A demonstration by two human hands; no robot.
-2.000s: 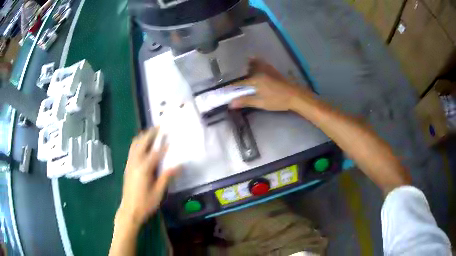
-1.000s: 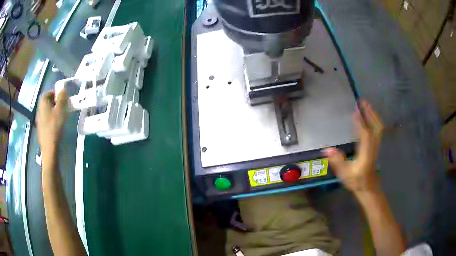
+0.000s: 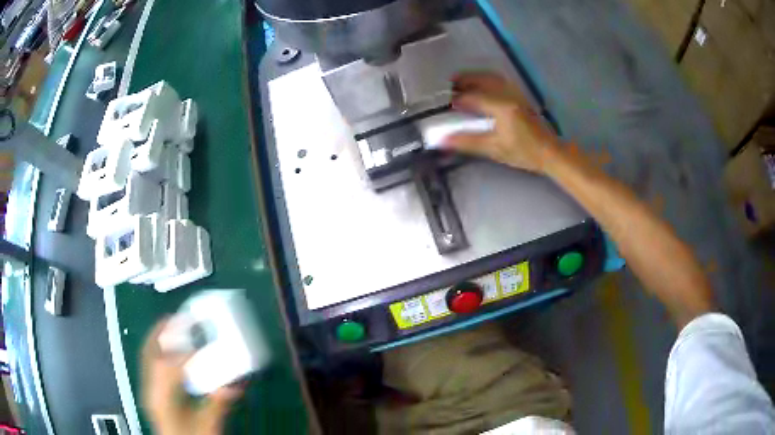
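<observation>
My left hand (image 3: pixel 183 386) is at the lower left, blurred, holding a white housing (image 3: pixel 228 341) with a dark opening above the green worktop. My right hand (image 3: pixel 501 127) reaches in from the right, with fingers and thumb around a narrow white housing (image 3: pixel 459 132) at the dark fixture (image 3: pixel 382 176). The fingers hide part of it, and I cannot tell whether it still rests in the fixture. The silver-grey horn (image 3: pixel 387 89) is just behind and above. A slotted dark bar (image 3: pixel 440 212) runs from the fixture towards me.
White housings (image 3: pixel 140 200) are stacked on the green worktop (image 3: pixel 217 255). A belt (image 3: pixel 76 340) at left carries loose small parts. The press's front edge has green buttons (image 3: pixel 349 330) (image 3: pixel 570 263) and a red button (image 3: pixel 465 297). Cardboard boxes (image 3: pixel 722 64) stand at right.
My left hand has come from the stack towards me with a white housing. My right hand has moved from the plate's front right edge to the fixture. The horn now appears raised off it.
</observation>
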